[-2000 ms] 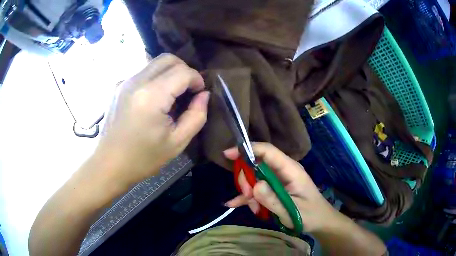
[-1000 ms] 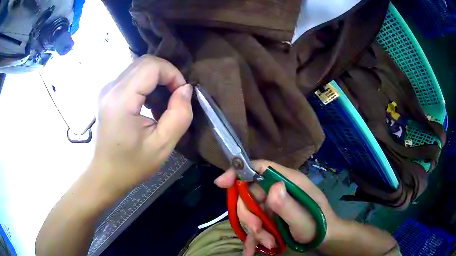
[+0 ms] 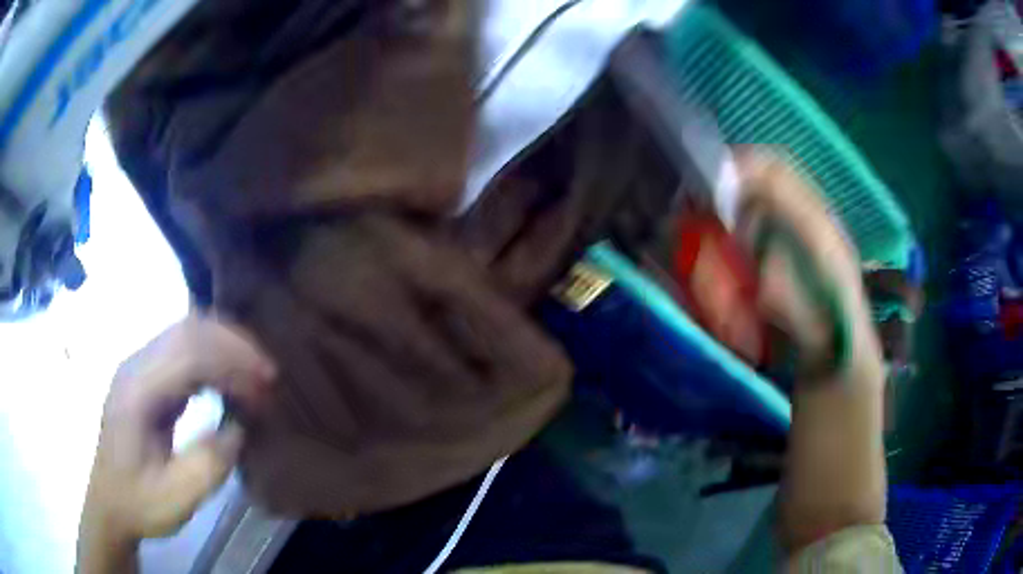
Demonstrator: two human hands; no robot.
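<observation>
The brown garment (image 3: pixel 381 325) hangs in soft folds over the right edge of the white table (image 3: pixel 34 392). My left hand (image 3: pixel 168 426) is at the garment's left edge, thumb and fingers curved apart around a gap; blur hides whether the fingertips touch the cloth. My right hand (image 3: pixel 791 258) is over the green basket at the right, blurred, and holds the scissors (image 3: pixel 712 280) by the red and green handles. The blades point up and left, away from the garment in front of me.
The sewing machine head (image 3: pixel 79 101) with blue lettering stands at the upper left. The green basket (image 3: pixel 785 123) and a blue basket wall (image 3: pixel 673 359) with a light rim are at the right. A white cord (image 3: pixel 469 516) lies below the garment.
The view has shifted right. My right hand has moved the scissors away from the cloth, up and right over the green basket. My left hand's pinch has opened, and it sits lower left of the garment.
</observation>
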